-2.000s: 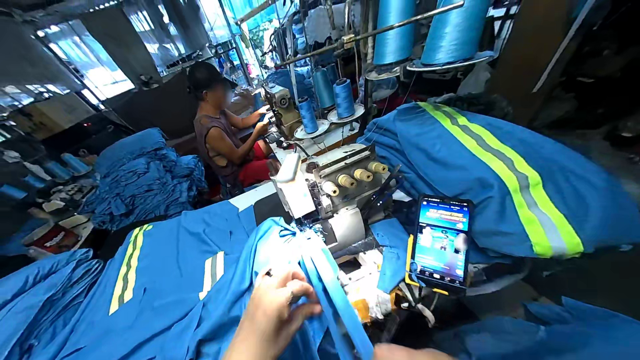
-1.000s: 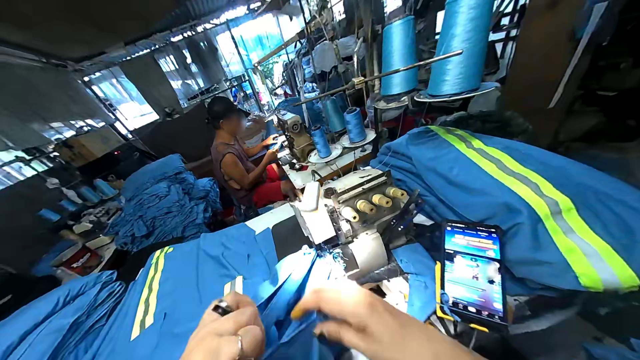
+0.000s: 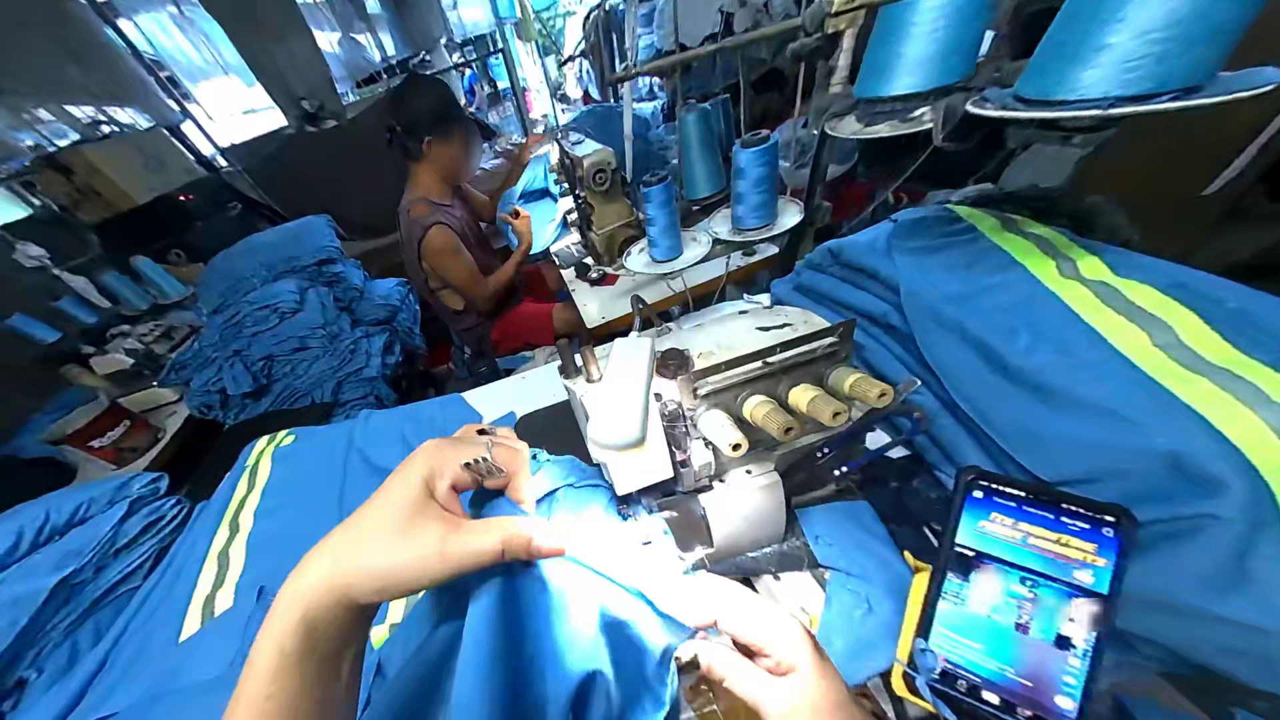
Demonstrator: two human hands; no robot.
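A white overlock sewing machine [image 3: 620, 400] with several cream tension knobs stands at the centre. Blue fabric [image 3: 530, 620] lies at its needle area under a bright work light. My left hand [image 3: 440, 520], with rings on its fingers, grips the fabric left of the needle area, thumb toward the machine. At the lower right of the cloth, my right hand [image 3: 750, 640] pinches the fabric edge near the front of the machine. Glare hides the presser foot and the needle.
A phone [image 3: 1020, 600] with a lit screen stands at right, before blue cloth with reflective stripes [image 3: 1130, 310]. Thread cones [image 3: 755, 185] stand behind the machine. Another person [image 3: 460, 230] sits at a second sewing machine [image 3: 600, 190]. Blue cloth is piled at left [image 3: 300, 320].
My hands were close together on the cloth a second ago and are now apart, the left one higher beside the machine and the right one lower. The other person's hand is raised.
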